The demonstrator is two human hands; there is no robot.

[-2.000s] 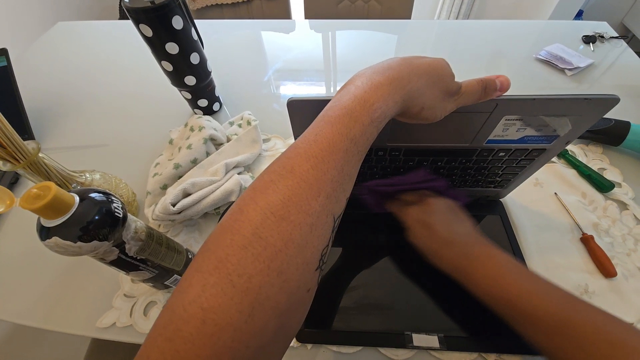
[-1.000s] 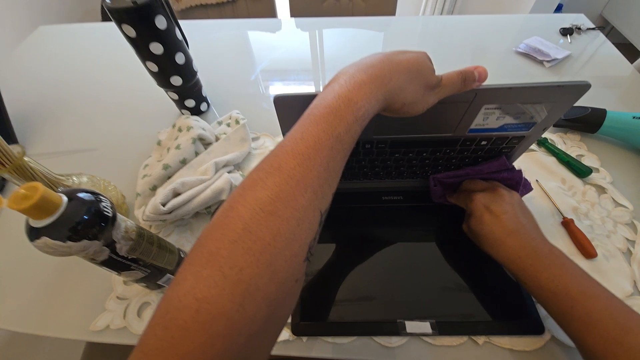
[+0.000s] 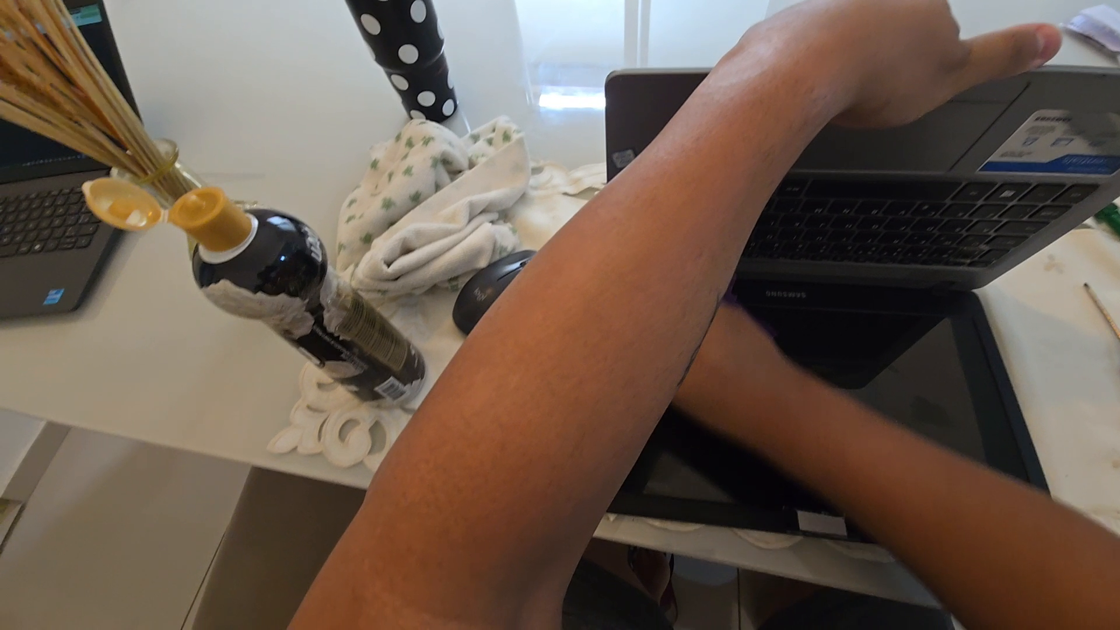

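A Samsung laptop rests upside-down-style on the table, its black screen point(image 3: 910, 411) lying flat and its keyboard half point(image 3: 884, 219) tilted up behind it. Across the laptop reaches my left arm; my left hand point(image 3: 892, 61) is at the top edge of the keyboard half, thumb stretched out to the right, its fingers partly hidden. My right hand point(image 3: 722, 350) is low over the left part of the screen, mostly behind my left forearm. Only a sliver of the purple cloth point(image 3: 748, 311) shows beside it.
Left of the laptop are a black computer mouse point(image 3: 490, 289), a crumpled white patterned cloth point(image 3: 437, 210), a black bottle point(image 3: 306, 306) with its yellow cap flipped up, a polka-dot tumbler point(image 3: 411, 61), reed sticks point(image 3: 96, 96) and a second laptop point(image 3: 52, 227). A lace tablecloth point(image 3: 1050, 341) lies underneath.
My right hand has moved left with the purple cloth, from the right side near the hinge to behind my left forearm. My left hand stays at the upper edge. The view has swung left.
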